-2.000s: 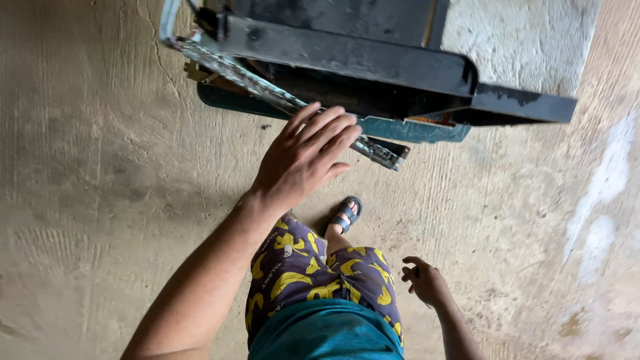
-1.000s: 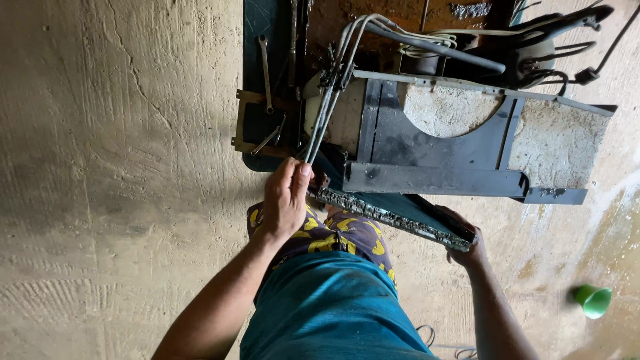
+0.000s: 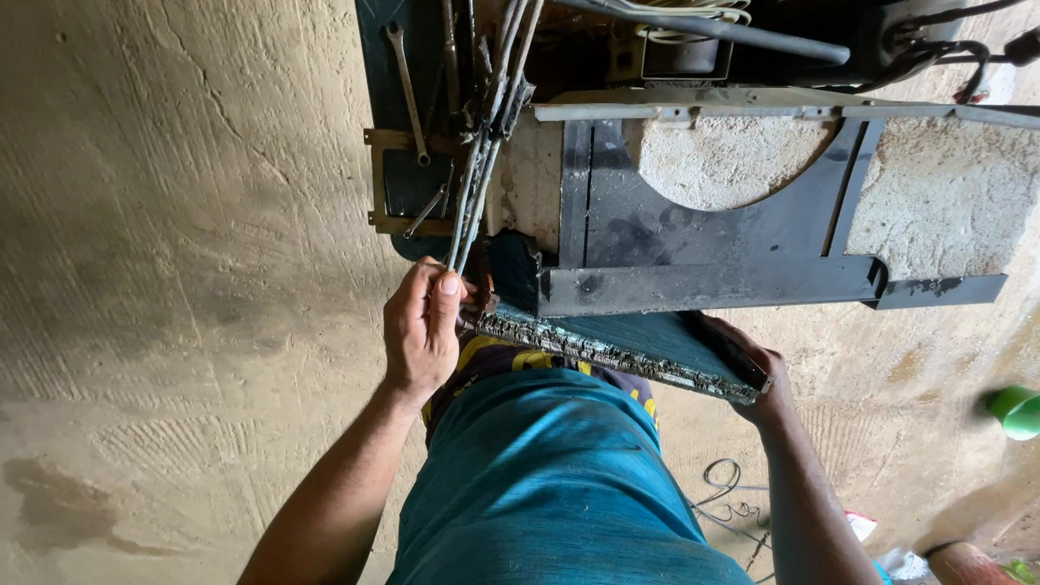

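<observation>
A finned heat-exchanger coil (image 3: 617, 353) with a worn edge is held between my two hands, tilted down to the right, just in front of my shorts. My left hand (image 3: 426, 325) is closed around the lower ends of the thin metal tubes (image 3: 479, 175) at the coil's left end. At the coil's right end, my right hand (image 3: 764, 378) grips its end plate, with the fingers partly hidden beneath. Just beyond the coil lies a black housing panel (image 3: 715, 236) with a round cutout and white foam behind it.
A combination wrench (image 3: 408, 93) and a smaller wrench (image 3: 426, 213) lie at the upper left, by a brass-coloured metal frame (image 3: 378, 183). Insulated pipe (image 3: 715, 31) and cables run across the top. A green cup (image 3: 1017, 412) and a thin cord (image 3: 723, 487) are on the concrete floor.
Two seconds ago my right hand was empty, off to the side; it came onto the coil's right end by one second ago. My left hand went from resting on the coil to holding the tubes.
</observation>
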